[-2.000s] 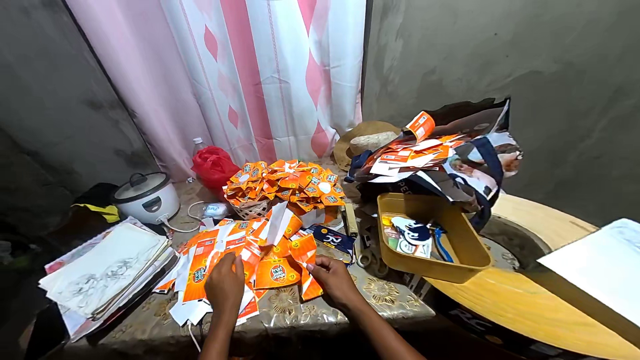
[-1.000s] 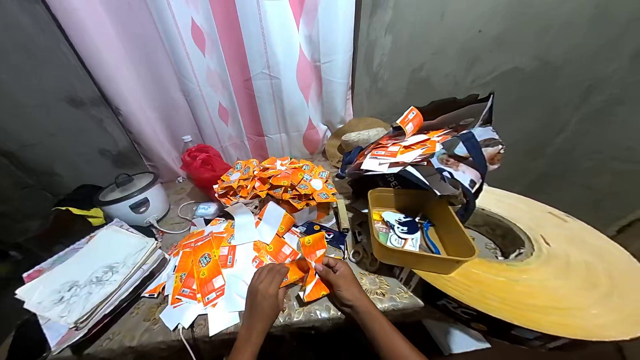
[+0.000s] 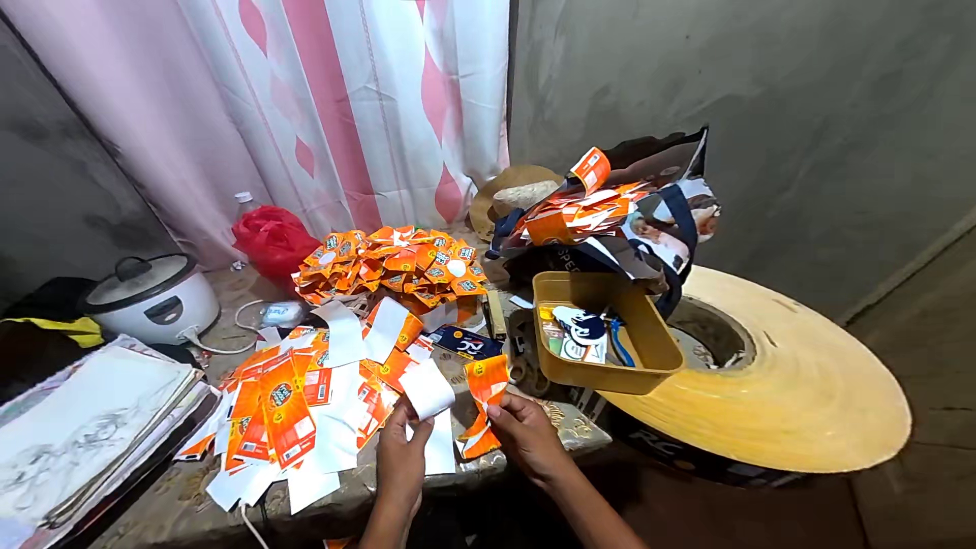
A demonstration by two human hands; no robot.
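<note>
Near the table's front edge, my left hand (image 3: pixel 404 446) pinches a strip of paper (image 3: pixel 428 389) with its white side showing. To its right, my right hand (image 3: pixel 526 438) holds a folded orange printed strip (image 3: pixel 486 396) between thumb and fingers. The two strips are apart. Left of my hands lies a spread of loose orange and white printed strips (image 3: pixel 286 404). Behind it sits a heap of folded orange pieces (image 3: pixel 396 263).
A mustard plastic tub (image 3: pixel 610 380) holds small items. Behind it stands a bag (image 3: pixel 663 229) stuffed with strips. A large paper roll (image 3: pixel 808 381) is at right. A rice cooker (image 3: pixel 164 305), red plastic bag (image 3: pixel 274 244) and stacked papers (image 3: pixel 91 412) stand left.
My hands, close together on the orange strip one second ago, are now farther apart. A white-sided strip is now in my left hand; the orange strip stays in my right.
</note>
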